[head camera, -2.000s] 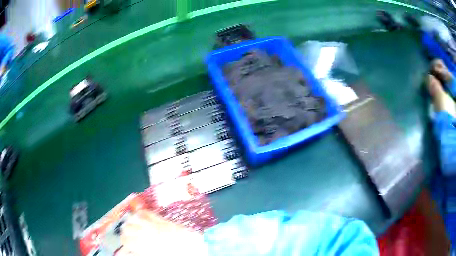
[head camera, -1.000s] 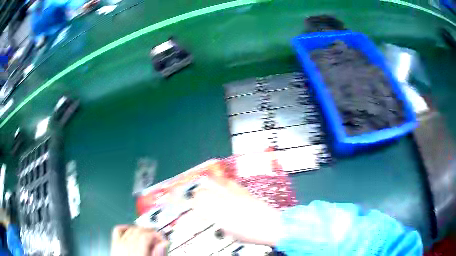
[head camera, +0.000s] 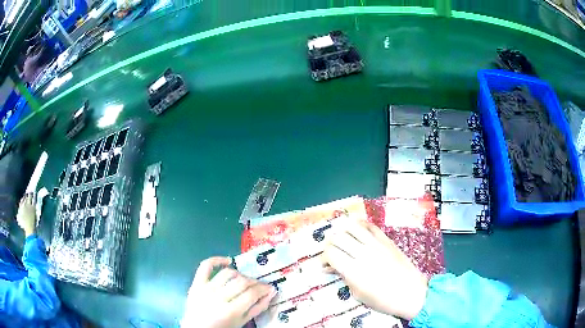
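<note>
White-faced boards (head camera: 301, 272) with small black hook-shaped marks lie in rows at the bottom middle, over red bubble wrap (head camera: 420, 240). My left hand (head camera: 228, 296) is at their left side, its fingertips pinched at a black mark; whether it grips a board or a small piece cannot be told. My right hand (head camera: 372, 262) lies over the boards on the right, fingers bent down onto the white face; what is under the fingers is hidden. A joined panel of silver boards (head camera: 410, 158) in two columns lies to the right, beside the blue bin (head camera: 513, 208).
Dark pieces (head camera: 534, 144) fill the bin. Black housings (head camera: 333, 59) stand along the green rail. Stacked clear trays (head camera: 96, 198) with black rectangles are at left, near a white strip (head camera: 149, 200) and a neighbour's hand (head camera: 27, 213). A small flat piece (head camera: 260, 199) lies above the boards.
The view has swung left, so the bin and panel sit further right and the trays show fully. My left hand has come fully into view and moved closer to my right hand over the boards.
</note>
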